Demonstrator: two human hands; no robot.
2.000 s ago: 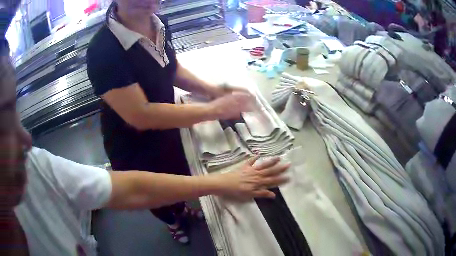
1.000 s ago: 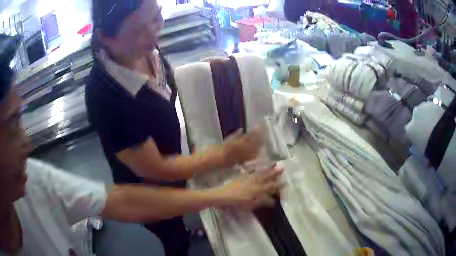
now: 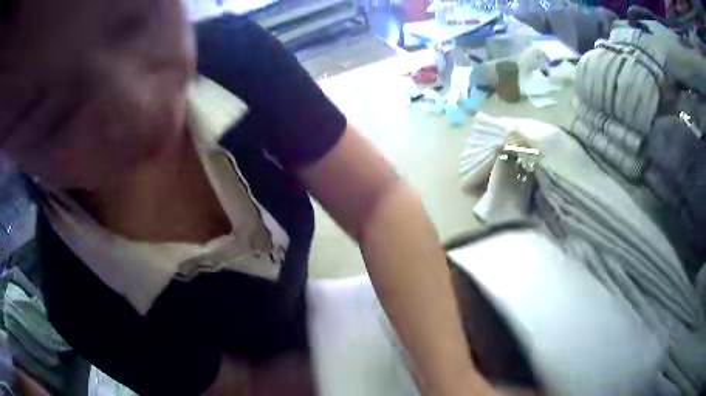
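A folded cream curtain bundle (image 3: 573, 298) with a dark centre band (image 3: 491, 332) lies close in front of me at the bottom, blurred and cut off by the lower edge. Another person's bare arm (image 3: 402, 247) reaches down across it; that hand is cut off. A pleated curtain (image 3: 611, 209) lies along the right side of the table, with shiny metal bits at its gathered end. Neither of my hands is in the picture.
A person in a dark top (image 3: 263, 100) leans in very close on the left. Piled curtain bundles (image 3: 615, 93) line the right side. A brown jar (image 3: 508, 82), pale blue labels (image 3: 458, 97) and papers lie at the table's far end.
The person in the dark top has leaned in much nearer. The cream bundle is now folded over near the bottom. The other person's outstretched arm has gone from view.
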